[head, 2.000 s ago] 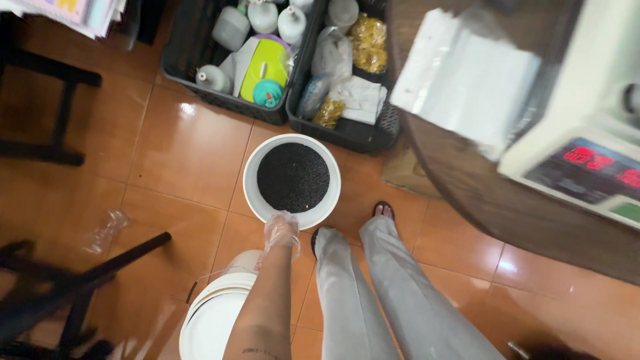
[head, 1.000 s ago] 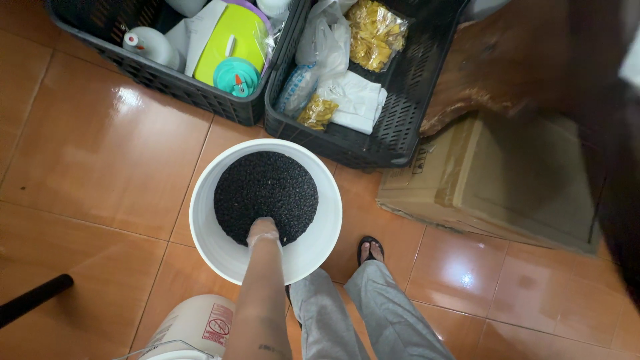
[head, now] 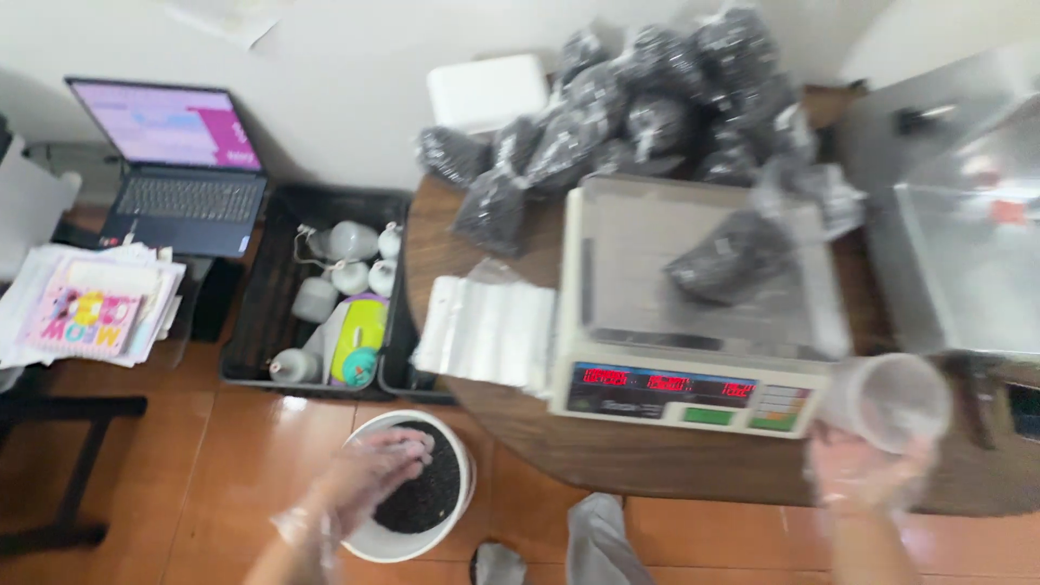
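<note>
My left hand (head: 378, 471), in a clear plastic glove, is over a white bucket (head: 465, 487) of small black grains (head: 418, 496); its fingers are together, blurred, and I cannot tell whether they pinch anything. At the right, my gloved right hand (head: 869, 467) holds a translucent plastic cup (head: 890, 398) beside the digital scale's front corner. On the pan of the scale (head: 634, 317) lies a plastic bag of black grains (head: 727, 256). Several more filled bags (head: 650, 106) are heaped behind the scale. Flat clear bags (head: 487, 329) lie stacked to its left.
The wooden table (head: 520, 447) has a rounded edge above the bucket. Black crates (head: 260, 325) with bottles stand on the tiled floor. A laptop (head: 179, 171) and papers (head: 154, 301) are at left, a metal container (head: 959, 219) at right, and a white box (head: 487, 89) at the back.
My left hand was down at the grains and is now raised over the bucket. The right hand with the cup has come into sight. The view has swung up to the table.
</note>
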